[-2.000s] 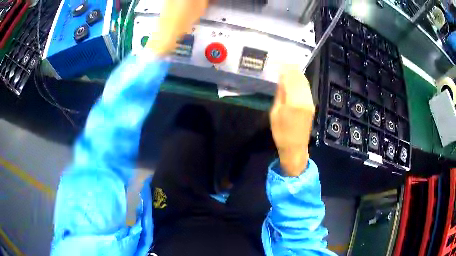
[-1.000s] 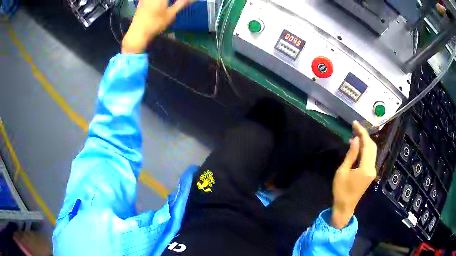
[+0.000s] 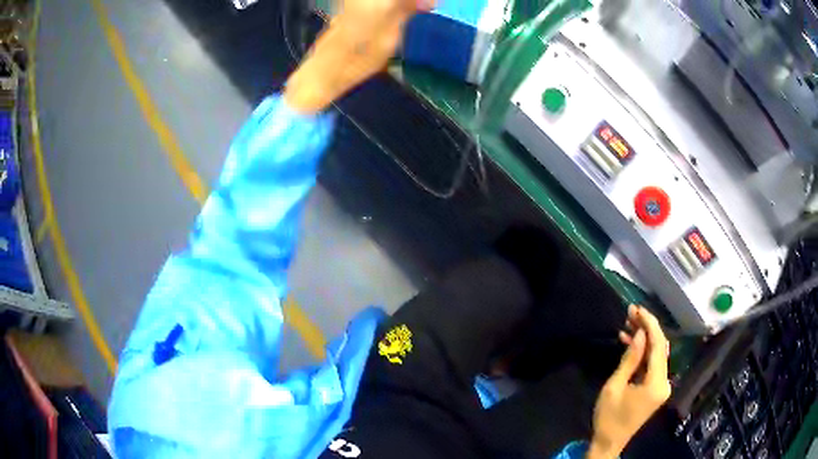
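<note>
The press machine (image 3: pixel 619 193) stands at the upper right, with green buttons (image 3: pixel 553 99), a red button (image 3: pixel 652 207) and lit red displays (image 3: pixel 614 141). My left hand (image 3: pixel 354 49) is at the top edge beside the blue box (image 3: pixel 439 43); it is blurred and its fingertips are partly cut off, so I cannot tell if it holds anything. My right hand (image 3: pixel 633 381) is just below the panel's right end, palm turned up, fingers slightly curled, with nothing seen in it.
The right-hand parts tray (image 3: pixel 749 394) lies at the lower right, partly cut off, with ringed black parts. Thin cables (image 3: pixel 422 184) hang at the green bench edge (image 3: pixel 574 229). Grey floor with yellow lines (image 3: pixel 161 134) is at the left.
The view has turned left, so the machine sits further right and tilted. My left hand went from the machine panel to the blue box. My right hand dropped away from the panel. Both displays are now lit.
</note>
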